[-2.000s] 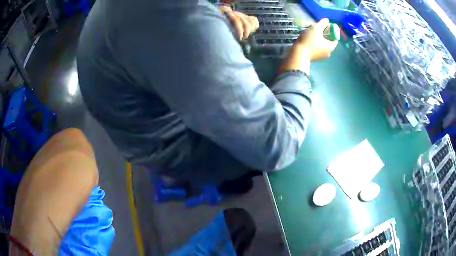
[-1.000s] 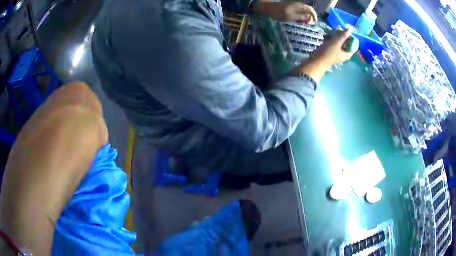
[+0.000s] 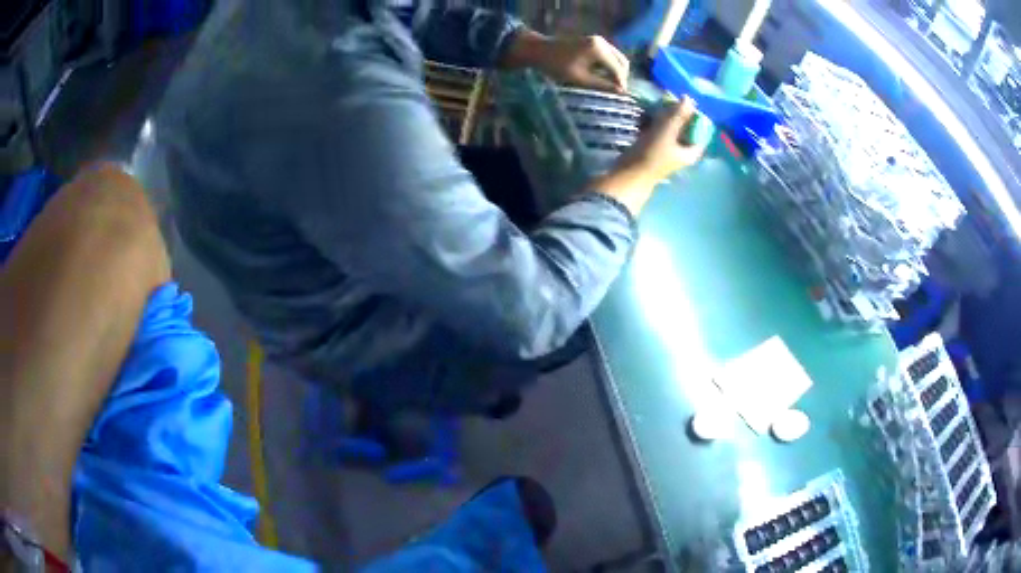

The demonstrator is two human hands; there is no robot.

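Note:
Neither of my hands shows. A bare limb with blue cloth beside it is cut off at the lower left, with a red band near the edge. On the green table lie a pale rectangular sheet and two white oval pieces, one at its left and one below it. A clear tray of small black parts is partly cut off by the bottom edge. Another filled tray leans on clear trays at the right.
A person in a grey smock sits at the table, holding a green bottle over a tray. Glittering stacked trays stand at the far right. A blue bin is at the back. A blue stool is at the left.
The view has shifted and turned. The grey-smocked person's free hand has moved from the tray's near side to its far side. The table items lie as before.

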